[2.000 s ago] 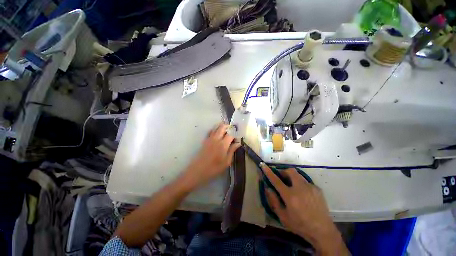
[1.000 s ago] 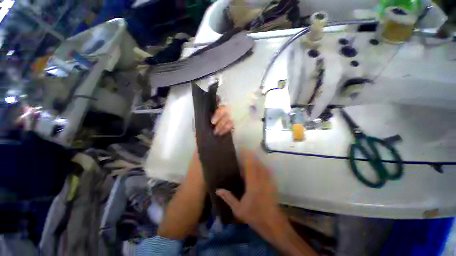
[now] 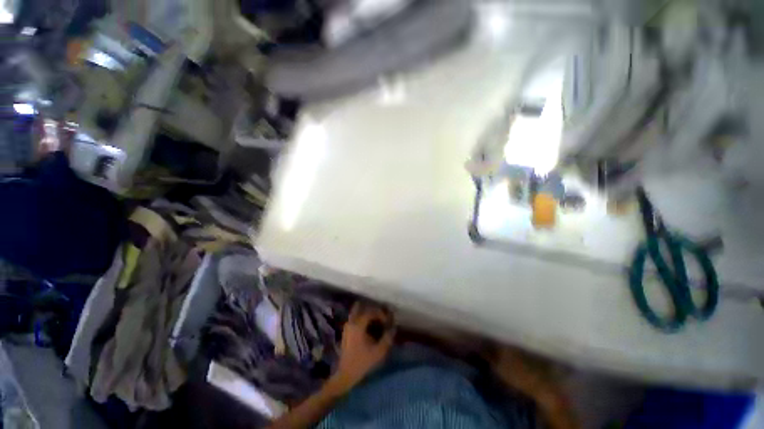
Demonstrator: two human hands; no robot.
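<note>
The picture is blurred. My left hand point(image 3: 366, 337) is low in the view, by the table's front edge, with its fingers curled around a small dark patch that may be fabric. My right hand point(image 3: 532, 381) is at the bottom, partly under the table edge and very blurred; what it holds cannot be told. The dark strip is not clearly visible. The sewing machine point(image 3: 616, 92) stands at the right, with an orange-yellow block point(image 3: 544, 210) beside the needle area. Green-handled scissors point(image 3: 673, 281) lie on the machine bed, right of the needle.
A grey-brown curved stack point(image 3: 373, 54) lies at the back left of the white table point(image 3: 377, 218). Fabric bundles point(image 3: 147, 318) hang at the left, and more cut pieces point(image 3: 293, 323) lie below the table's left front edge. A blue bin point(image 3: 691, 409) is at the bottom right.
First my hands were at the strip with the scissors, then the scissors lay on the bed and both hands held dark fabric. Now both hands are down at the table's front edge. The view has shifted.
</note>
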